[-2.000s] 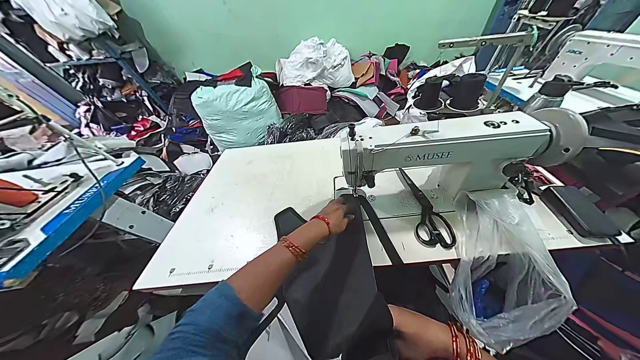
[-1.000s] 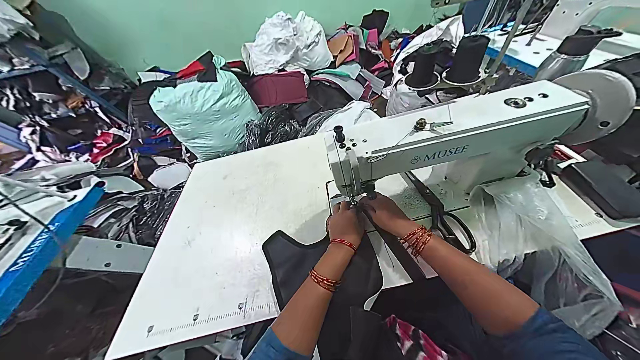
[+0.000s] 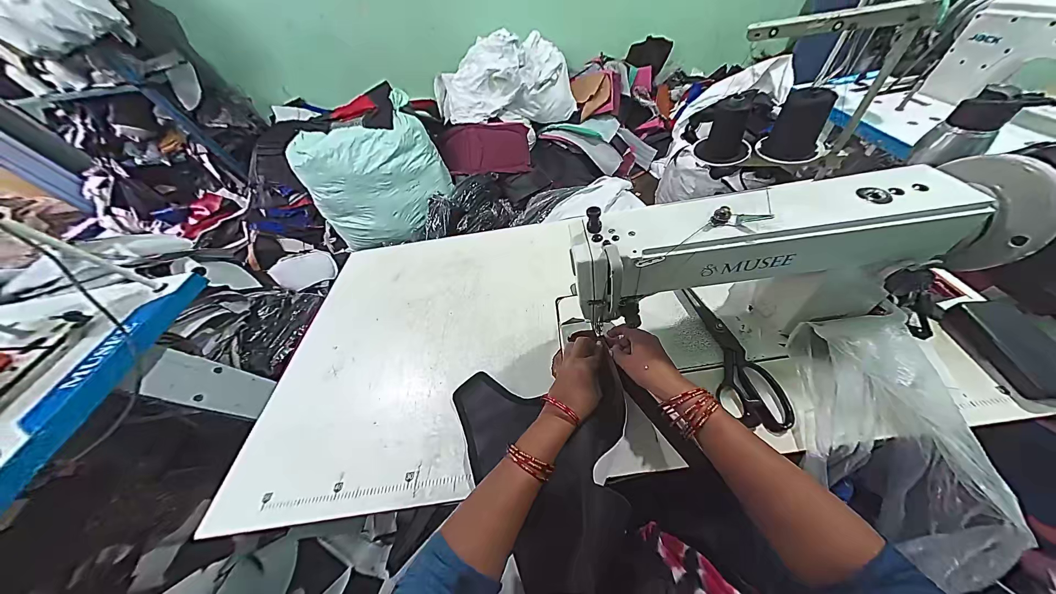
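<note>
A white Musee sewing machine point(image 3: 784, 247) stands on a white table, its needle and presser foot above black fabric point(image 3: 511, 429). My left hand point(image 3: 577, 375) grips the fabric's edge just in front and left of the presser foot. At the foot's right side, my right hand point(image 3: 643, 359) pinches the fabric edge and a black strip point(image 3: 660, 421) that runs down toward me. The fabric hangs over the table's front edge. Hands hide the exact spot under the needle. Black-handled scissors point(image 3: 742, 371) lie right of my right hand, blades partly behind the machine head.
A clear plastic bag point(image 3: 891, 412) hangs over the front edge at right, near a dark flat case point(image 3: 1002, 346). Black thread cones point(image 3: 800, 124) stand behind the machine. Stuffed bags point(image 3: 371, 177) and fabric scraps lie beyond the white table point(image 3: 388, 330). Another blue-edged table point(image 3: 107, 371) is at left.
My right hand has come up from below the table's front edge to the presser foot, beside my left hand. The black fabric's left edge has a changed shape and lies lower on the table.
</note>
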